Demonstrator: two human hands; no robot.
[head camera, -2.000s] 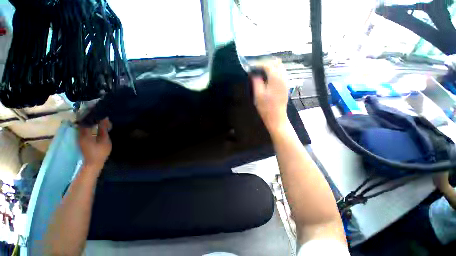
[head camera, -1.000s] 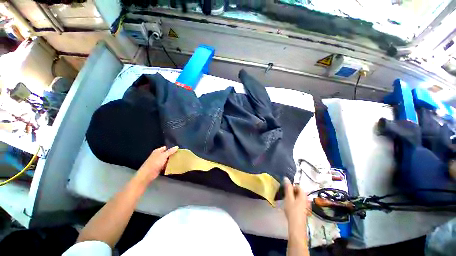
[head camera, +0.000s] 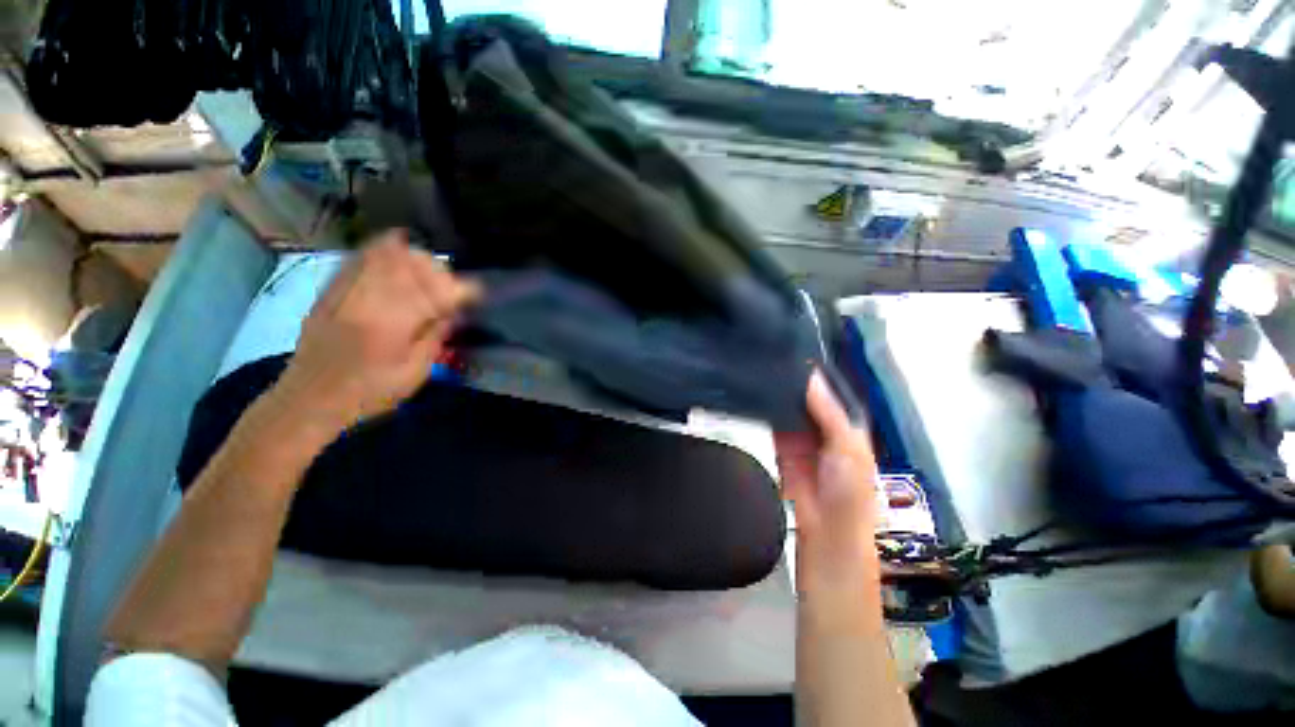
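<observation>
The dark garment (head camera: 611, 242) is in the air above and behind the black padded buck (head camera: 540, 490), blurred by motion. My left hand (head camera: 376, 327) grips its edge at the left, with blurred fingers. My right hand (head camera: 828, 443) grips its lower right corner. The buck's top is bare. The iron (head camera: 916, 589) rests at the right end of the table, partly hidden by its hoses.
The table's white padded top (head camera: 568, 625) shows in front of the buck. Dark pieces (head camera: 213, 64) hang at upper left. At right are another table (head camera: 930, 355) with a dark blue garment (head camera: 1136, 455), black hoses (head camera: 1221, 284) and part of a person (head camera: 1221, 646).
The garment has been lifted off the buck and swung up and back. Its yellow-tan strip no longer shows. My left hand has risen with it and my right hand has moved up.
</observation>
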